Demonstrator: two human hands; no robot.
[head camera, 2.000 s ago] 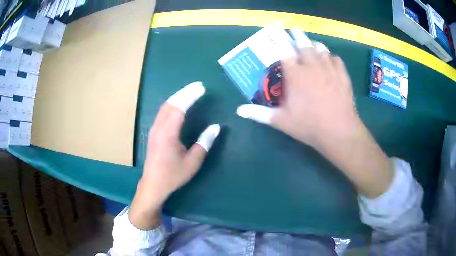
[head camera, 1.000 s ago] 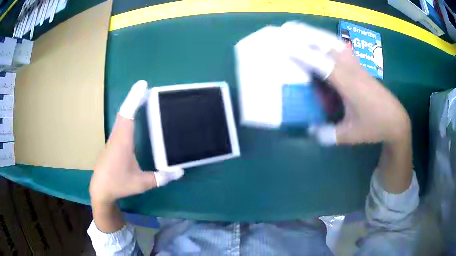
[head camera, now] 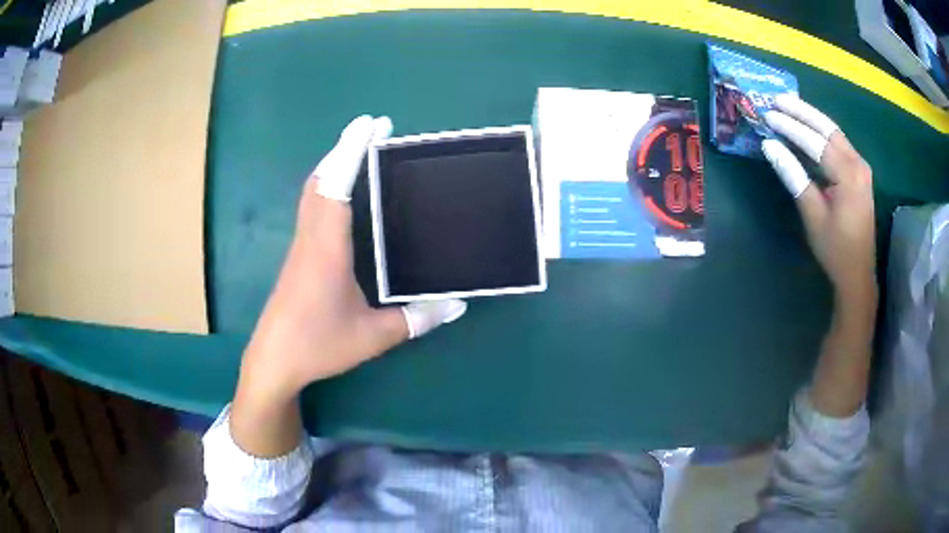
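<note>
The gift box base [head camera: 458, 213], square with a white rim and black inside, lies open side up on the green mat. My left hand [head camera: 338, 250], with white finger cots, grips its left side, fingers at the top left corner and thumb at the bottom edge. The box lid [head camera: 609, 219], white and blue with a round black-and-red watch face, lies just right of the base. My right hand [head camera: 827, 177] has its fingertips on the blue GPS Series booklet [head camera: 739, 99] at the upper right. The fingers cover part of the booklet; whether they pinch it is unclear.
A tan cardboard sheet [head camera: 120, 177] lies at the left, with white finished boxes [head camera: 8, 187] beside it at the far left. A yellow line [head camera: 499, 8] crosses the back. An open white box [head camera: 900, 47] is beyond it at the upper right. Greyish plastic [head camera: 921, 312] is at the right edge.
My right hand has let go of the lid, now flat beside the base, and moved right onto the booklet. My left hand has shifted right and up with the base.
</note>
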